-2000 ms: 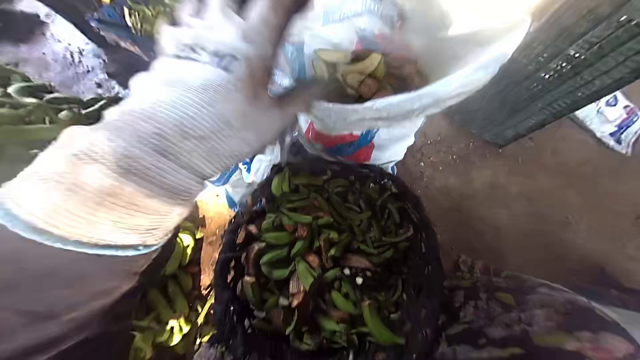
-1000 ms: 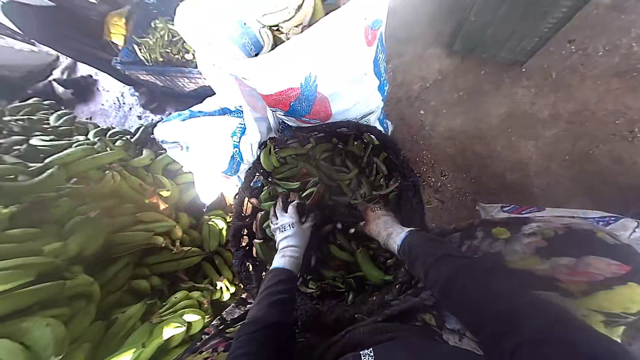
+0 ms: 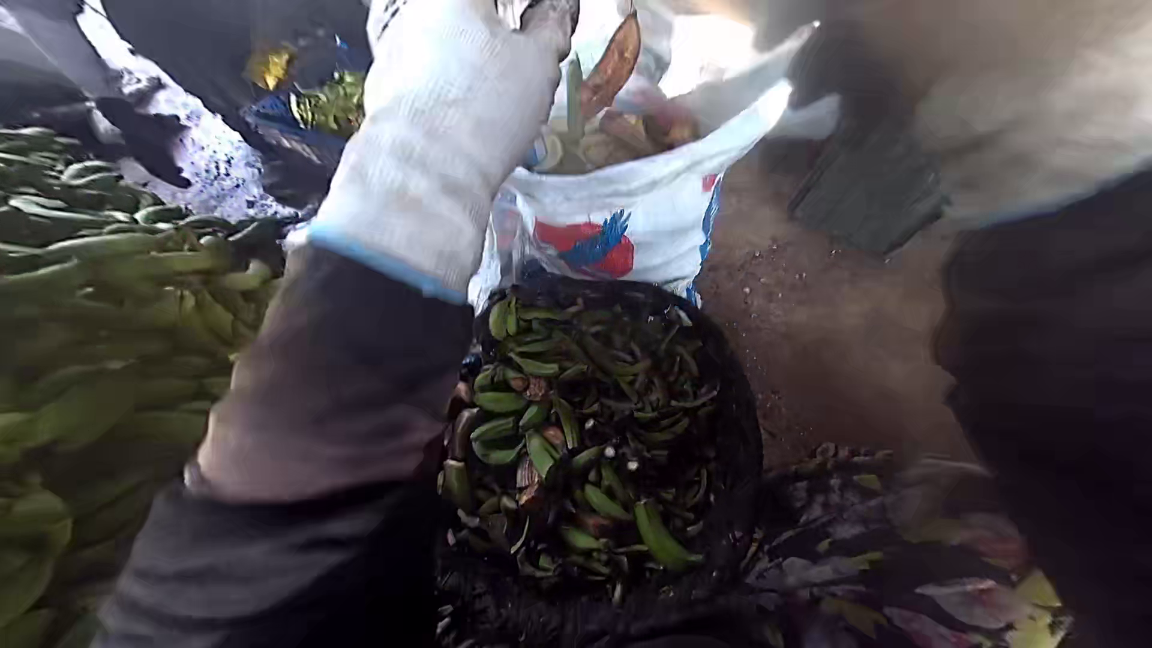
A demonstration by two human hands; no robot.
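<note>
My left hand (image 3: 459, 126), in a white knit glove, reaches over a white woven sack (image 3: 630, 207) with a red and blue print. Its fingertips are cut off by the top edge and blurred, so its hold cannot be told. A brown peel-like piece (image 3: 612, 67) stands upright beside it, above other peels in the sack's mouth. My right hand (image 3: 1017, 99), gloved and badly blurred, is raised at the upper right; its fingers cannot be made out. Below the sack, a dark round basket (image 3: 742, 405) holds green banana-like pieces (image 3: 661, 537) and brown scraps.
A large heap of green bananas or plantains (image 3: 99, 378) lies on the left. Behind it is a blue crate (image 3: 288, 126) with greenish contents. A dark green crate (image 3: 868, 193) stands on the brown floor at the right. Patterned cloth (image 3: 972, 585) covers the lower right.
Both hands have left the basket, where they were one second ago. The left has moved up to the sack, the right up and to the right.
</note>
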